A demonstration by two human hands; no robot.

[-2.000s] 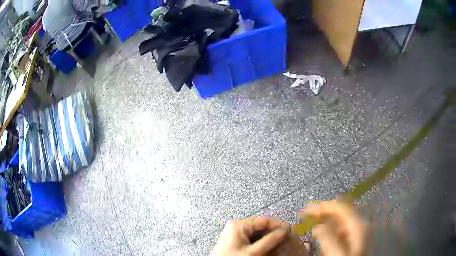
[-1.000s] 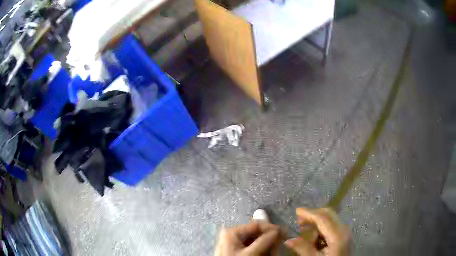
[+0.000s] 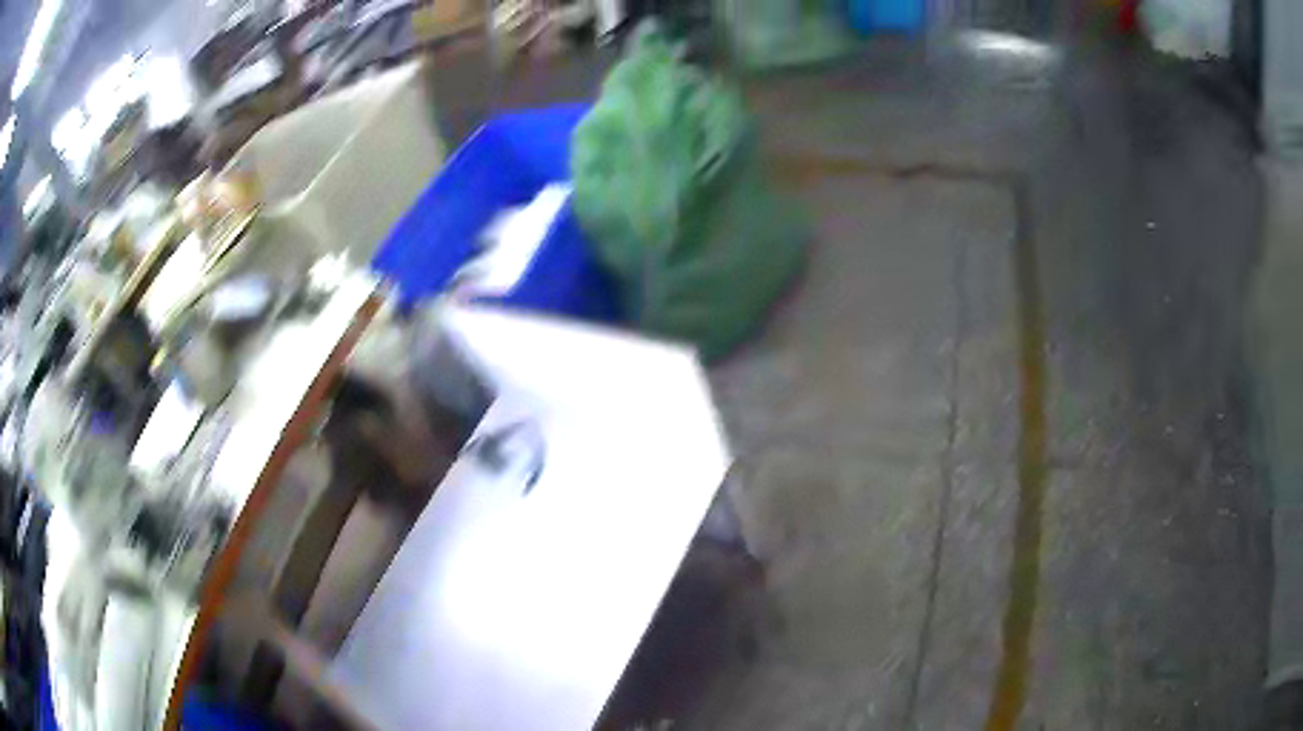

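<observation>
Neither of my hands is in the picture now, so nothing held can be seen. Nearest in front of me is a white-topped table (image 3: 529, 571), tilted in the view, with a small dark thing (image 3: 510, 454) on it that is too blurred to name. To its left is a long worktable with an orange-brown edge (image 3: 272, 493), with pale and white pieces (image 3: 129, 536) heaped on it. The frame is blurred.
A full green sack (image 3: 686, 207) stands on the floor behind the white table, beside a blue crate (image 3: 443, 214) with white material (image 3: 517, 243) in it. A yellow line (image 3: 1026, 471) runs along the grey floor at the right. A cream bin (image 3: 365, 157) stands at the upper left.
My view has swung up and forward. Both hands, seen close together at the bottom before, have left the picture. The crate with black cloth is gone from view; the green sack has come in.
</observation>
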